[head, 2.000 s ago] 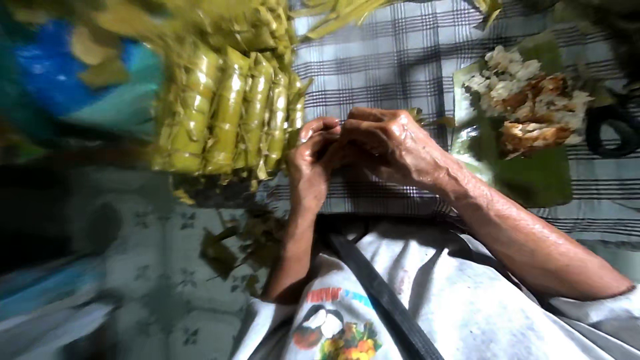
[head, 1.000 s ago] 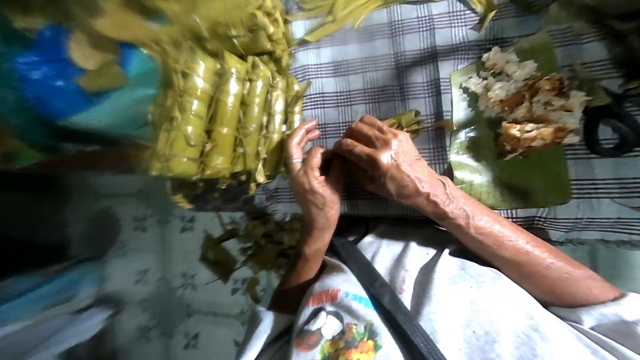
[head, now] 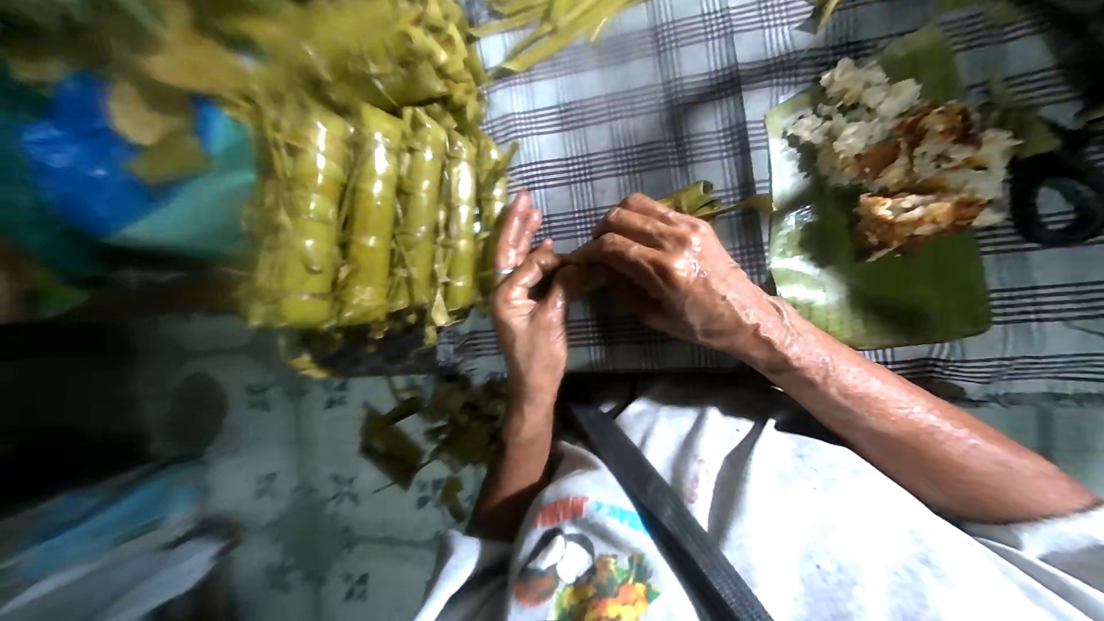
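My left hand (head: 530, 297) has its thumb and index finger pinched on something thin at the end of a small leaf bundle, its other fingers raised. My right hand (head: 668, 272) is closed over that bundle; its folded leaf end (head: 694, 198) sticks out beyond the knuckles, and the rest is hidden under the fingers. Left of my hands stand rows of tied leaf-wrapped rolls (head: 371, 216), glossy and yellow-green. To the right, a banana leaf (head: 914, 297) carries white sticky rice (head: 862, 108) and browned pieces of food (head: 918, 216).
A checked cloth (head: 612, 112) covers the work surface, with leaf strips (head: 561, 30) at its top edge. A black ring-shaped object (head: 1065, 203) lies at the right. Blue plastic (head: 82, 155) is at upper left. Leaf scraps (head: 448, 423) lie on the tiled floor (head: 302, 517).
The fingers of my left hand have opened out and lifted, while its thumb and index finger stay pinched. The leaf end beyond my right hand shows more than two seconds ago.
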